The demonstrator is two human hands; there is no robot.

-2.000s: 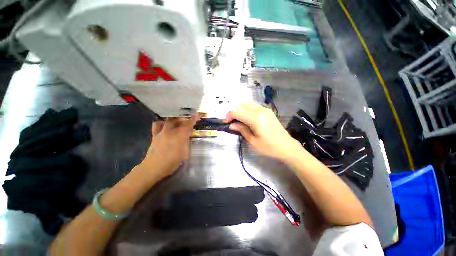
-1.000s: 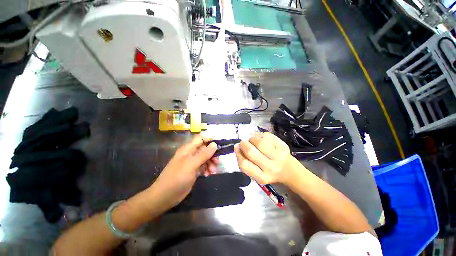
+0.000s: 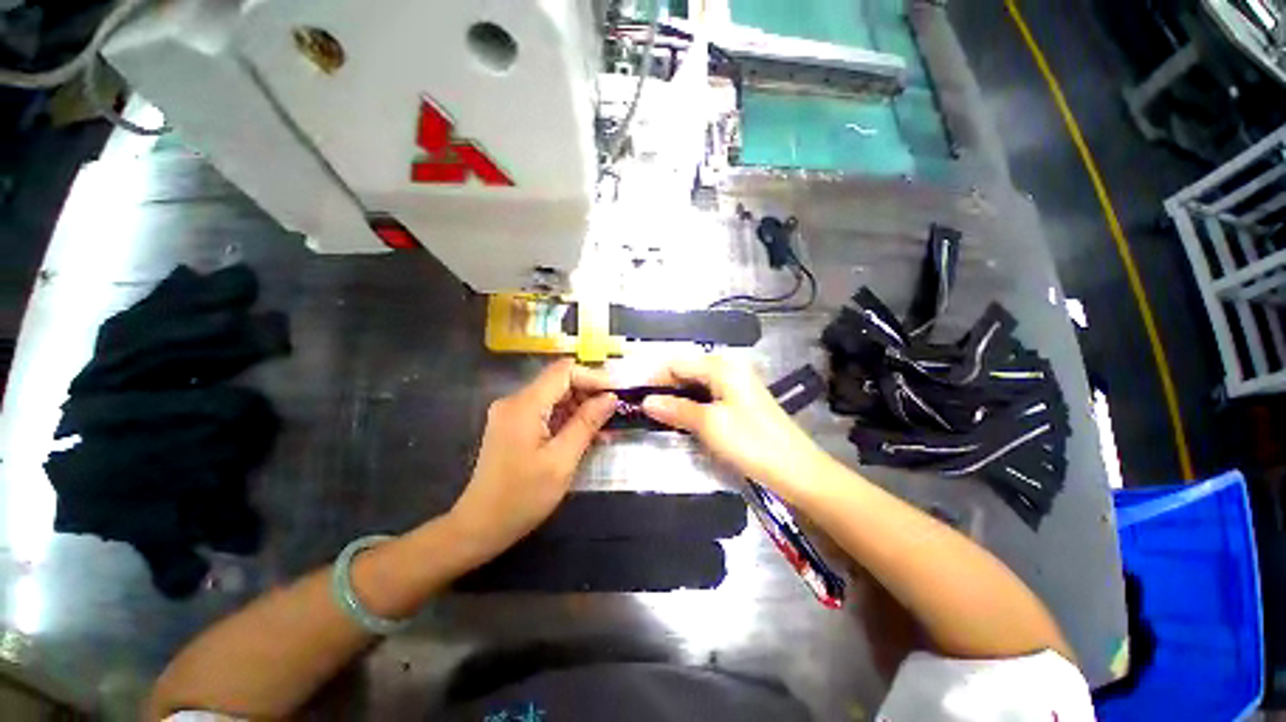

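My left hand (image 3: pixel 543 437) and my right hand (image 3: pixel 719 409) pinch a small black fabric strip (image 3: pixel 638 406) between thumbs and fingers, just in front of the machine. Part of the strip is hidden by the fingers. A black strip (image 3: pixel 684 326) lies flat beside the yellow clamp plate (image 3: pixel 529 323), under the front of the sewing machine head (image 3: pixel 409 127). A pair of black strips (image 3: pixel 607 542) lies near the table edge. The red-ended tool (image 3: pixel 804 559) lies at their right, partly under my right forearm.
A pile of plain black pieces (image 3: pixel 162 423) lies at left. Light-lined strips (image 3: pixel 959 388) lie in a tangle at right. A thin cord with a black lump (image 3: pixel 776 240) lies behind. A blue bin (image 3: pixel 1199 592) stands at right, beyond the table edge.
Two seconds ago both hands were at the needle area. They have come back toward me, holding a strip, and the yellow plate now shows. Since one second ago the hands have come closer together.
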